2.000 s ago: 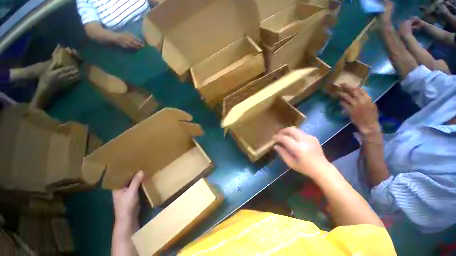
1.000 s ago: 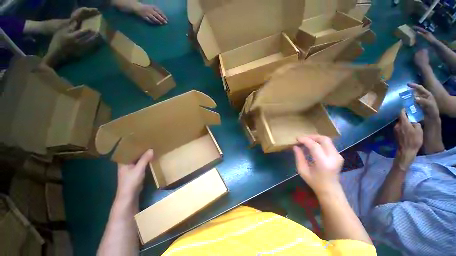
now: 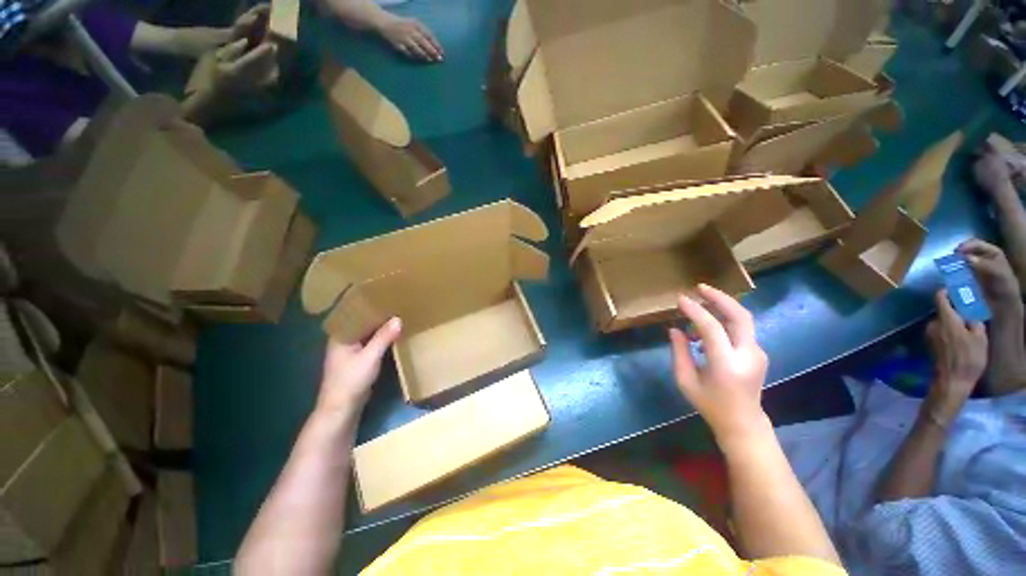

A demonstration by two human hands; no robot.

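Note:
An open mailer box (image 3: 467, 338) stands on the dark green table with its lid up. My left hand (image 3: 362, 366) grips its left end near the lid corner, thumb on top. A closed brown box (image 3: 450, 439) lies in front of it, near the table edge. My right hand (image 3: 722, 358) has its fingers apart and holds nothing. It is at the front wall of a second open mailer box (image 3: 664, 276), whose lid leans over the back of its tray. I cannot tell whether the fingertips touch that wall.
More open boxes (image 3: 647, 141) cluster behind the second box. A narrow open box (image 3: 394, 158) stands farther back, another (image 3: 883, 253) at the right. Stacked boxes (image 3: 231, 253) are at the left. Other workers' hands show at the top; a person at the right holds a phone (image 3: 963, 288).
The view has shifted, so the table things sit farther right. The second box's lid, blurred in motion before, now looks still. My right hand's fingers have spread. My left hand keeps its hold.

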